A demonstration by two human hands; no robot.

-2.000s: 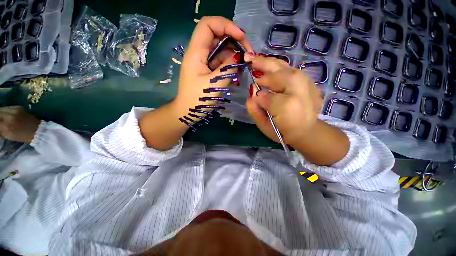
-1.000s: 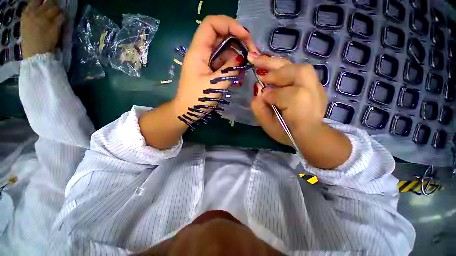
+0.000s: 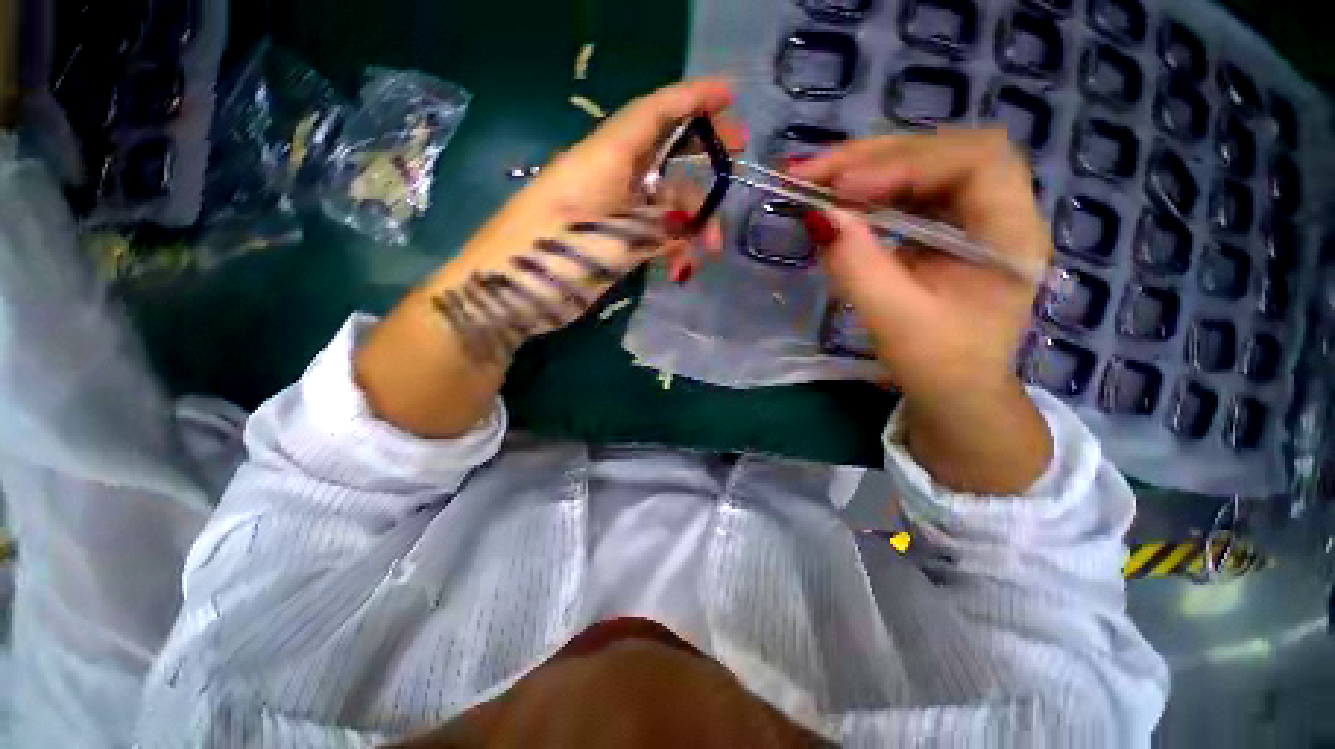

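Note:
My left hand [image 3: 549, 242] holds a glossy black watch case frame [image 3: 718, 179] upright by its edges, between thumb and fingers. Several dark adhesive-backed strips [image 3: 535, 278] lie in a row across the thumb side of this hand and the wrist, blurred. My right hand [image 3: 944, 242] holds silver tweezers [image 3: 908, 227] nearly level. Their tips point left at the frame's right side and seem to meet it. Whether a strip is in the tips I cannot tell.
A translucent blister tray [image 3: 703, 334] with rows of black frames lies at the right. Another tray [image 3: 188, 110] is at the far left. Small clear parts bags [image 3: 388, 154] and beige liner scraps [image 3: 583, 62] lie on the green bench. Another person's white sleeve [image 3: 73, 337] shows at left.
My left hand has tilted and turned the frame. My right hand has moved right and swung the tweezers from steep to nearly level. More of the tray shows. The other person's hand is no longer clearly visible.

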